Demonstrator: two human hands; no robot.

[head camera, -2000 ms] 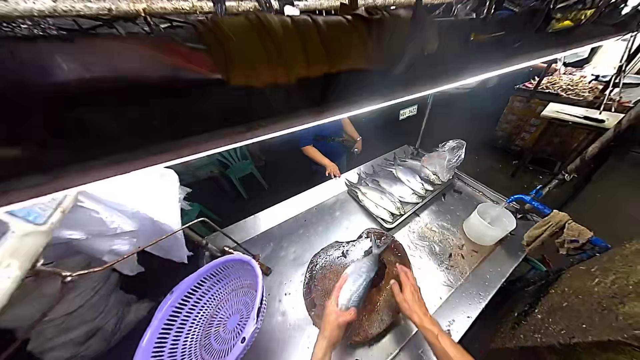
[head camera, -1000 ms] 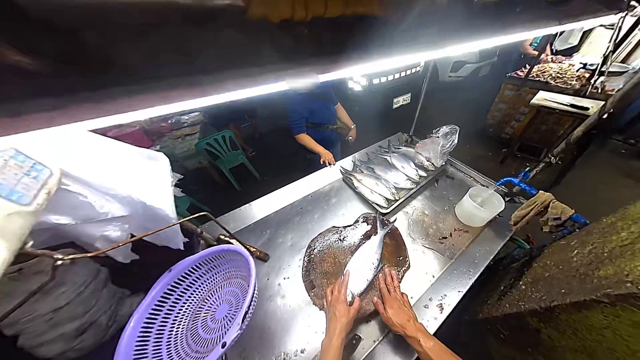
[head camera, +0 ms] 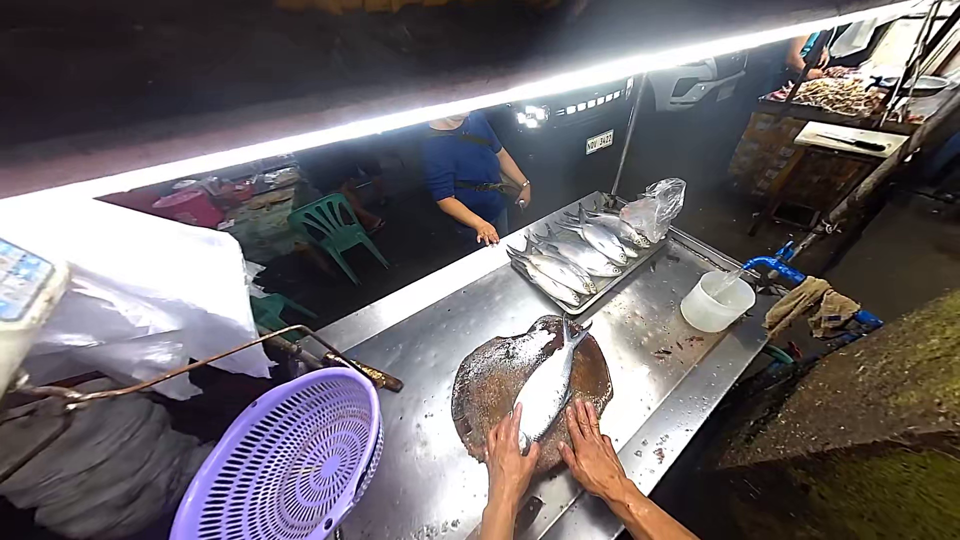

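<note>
A whole silvery fish [head camera: 545, 390] lies on a round wooden chopping block [head camera: 480, 379], its tail pointing away from me and its head toward me. My left hand [head camera: 511, 450] rests at the fish's head end, fingers touching it; whether it grips is not clear. My right hand [head camera: 590, 448] lies flat on the block's near right part, fingers slightly spread, beside the fish and holding nothing. Beyond the block, several whole fish [head camera: 576, 255] lie side by side on a metal tray [head camera: 609, 289], with a clear plastic bag [head camera: 656, 210] at its far right corner.
On the steel table [head camera: 420, 360], a white tub [head camera: 718, 301] stands under a blue faucet [head camera: 776, 264] running water. A cloth [head camera: 814, 306] hangs on the blue pipe. A purple plastic basket [head camera: 289, 457] is at left. Across the table, a person in blue [head camera: 465, 169] rests one hand on its edge.
The fish, tilted in my left hand two seconds ago, now lies flat on the block. My right hand has come down from beside the block onto its near part.
</note>
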